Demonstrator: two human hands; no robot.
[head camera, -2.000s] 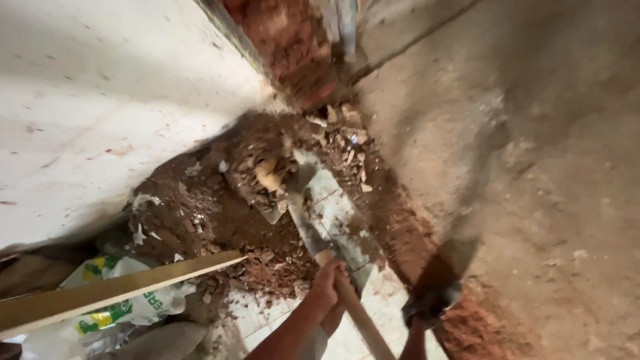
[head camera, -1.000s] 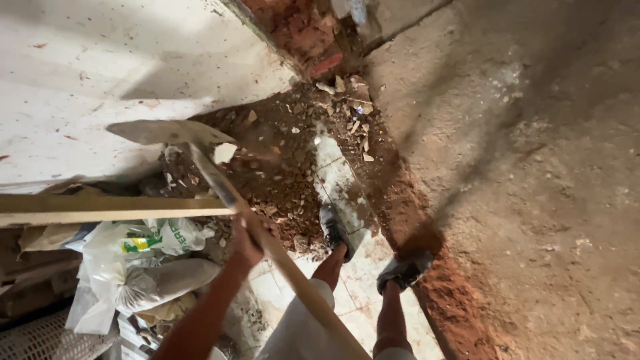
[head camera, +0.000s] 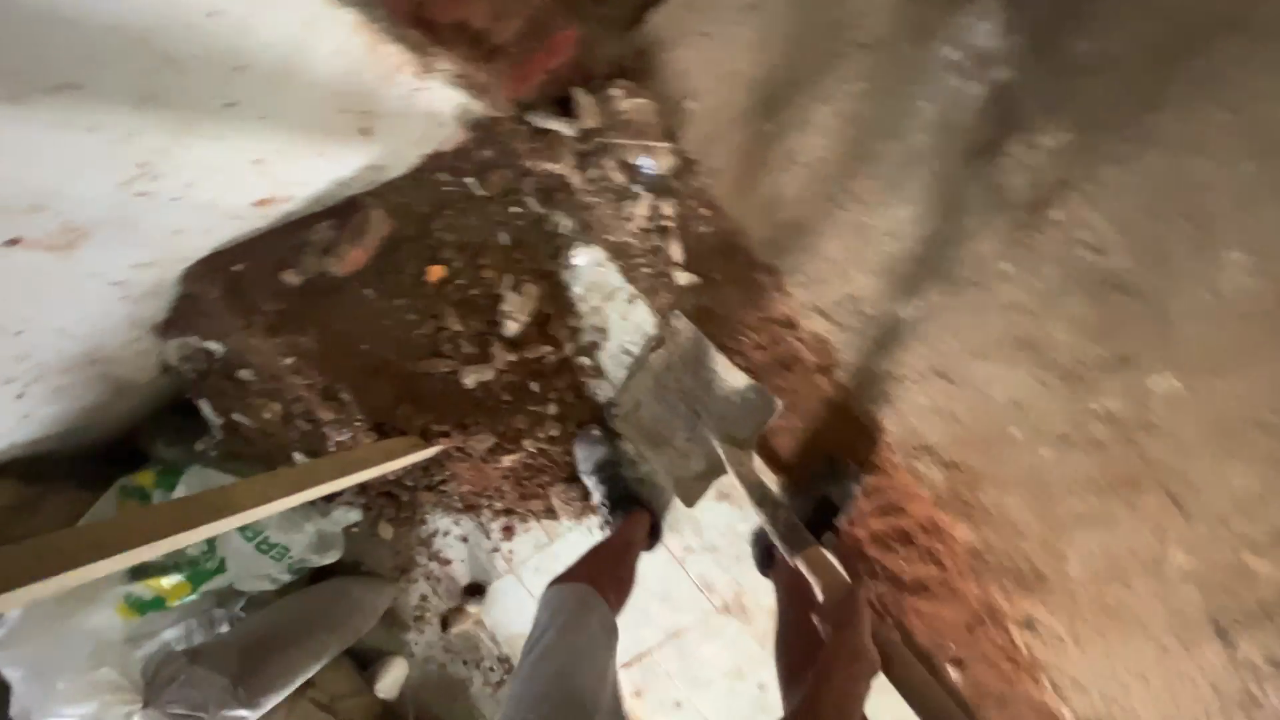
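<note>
A shovel with a worn grey metal blade (head camera: 690, 405) and a wooden handle reaches up from the lower right. My left hand (head camera: 840, 650) is closed around the handle below the blade socket. No soil load shows on the blade, which hangs between my feet, just above the tiled floor (head camera: 690, 610). Beyond it lies a heap of dark soil and rubble (head camera: 430, 310) with broken pieces in it. My right hand is out of view. The picture is partly blurred.
A wooden board (head camera: 220, 515) juts in from the left over plastic bags (head camera: 230, 560). A white wall (head camera: 200, 150) borders the heap. My shod feet (head camera: 620, 490) stand near the heap's edge. Reddish soil (head camera: 930, 550) runs beside the rough brown surface (head camera: 1080, 350) at right.
The shovel blade has swung from the upper left, by the white wall, back to the right near my feet. My left hand has moved right with the handle.
</note>
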